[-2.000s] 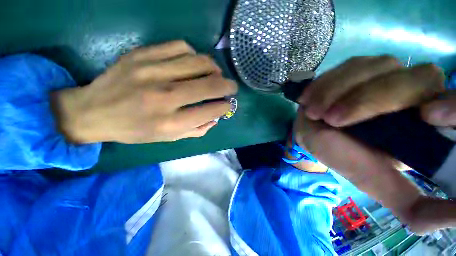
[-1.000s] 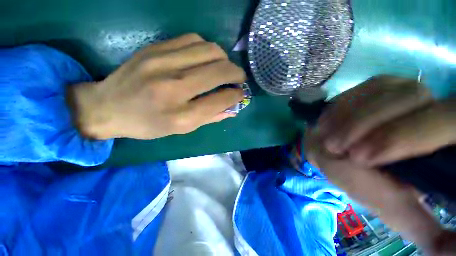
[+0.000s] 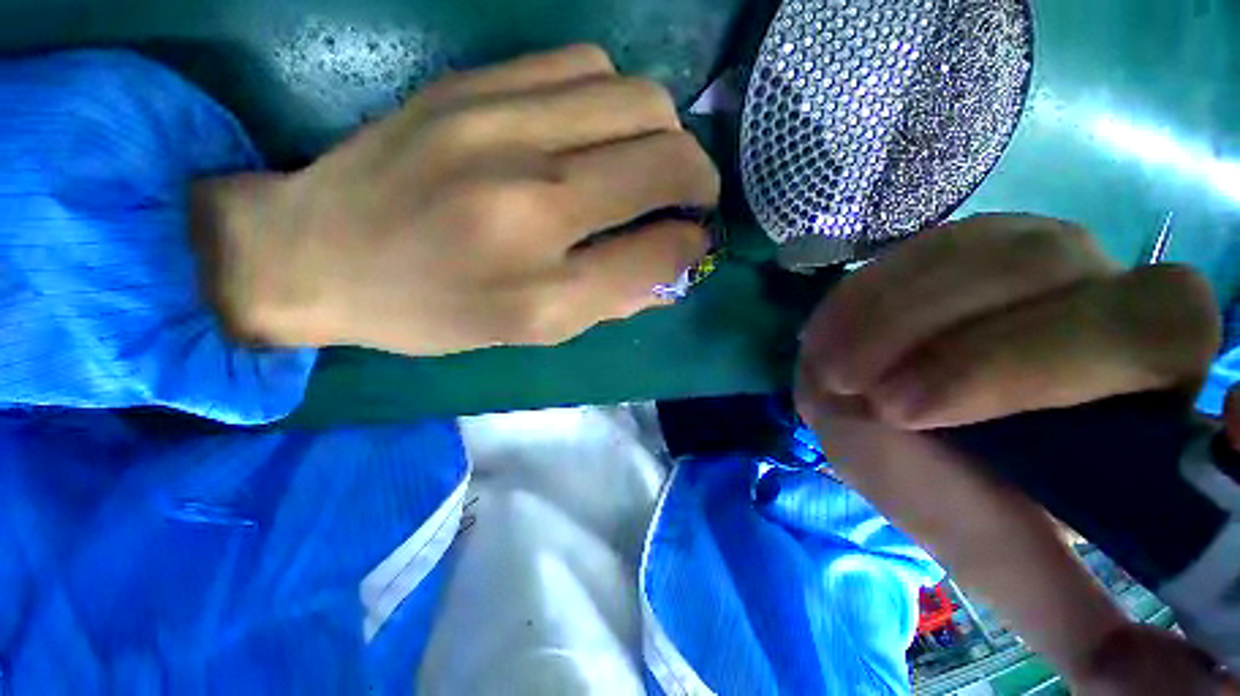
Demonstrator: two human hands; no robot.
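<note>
My left hand [image 3: 476,204] is bare and pinches a small assembly [image 3: 694,277] at its fingertips; only a silver and yellow edge shows. My right hand [image 3: 1006,326] is closed around the thick black grip of an electric screwdriver [image 3: 1101,469], whose pale body runs off at the lower right. The dark nose of the driver is at the near rim of the round screw plate [image 3: 830,123], beside a small grey disc [image 3: 820,253]. The plate has a honeycomb of holes, with tiny silver screws over its right part. The bit tip cannot be made out.
The green bench mat [image 3: 612,374] lies under the hands. A slim silver tool [image 3: 1160,238] lies right of the plate. A pale tag [image 3: 714,95] is at the plate's left edge. My blue smock [image 3: 204,544] is below. A red object [image 3: 936,612] shows at the lower right.
The plate sits further right and a little higher in the picture, and my left hand also appears further right and higher. Both hands keep their holds.
</note>
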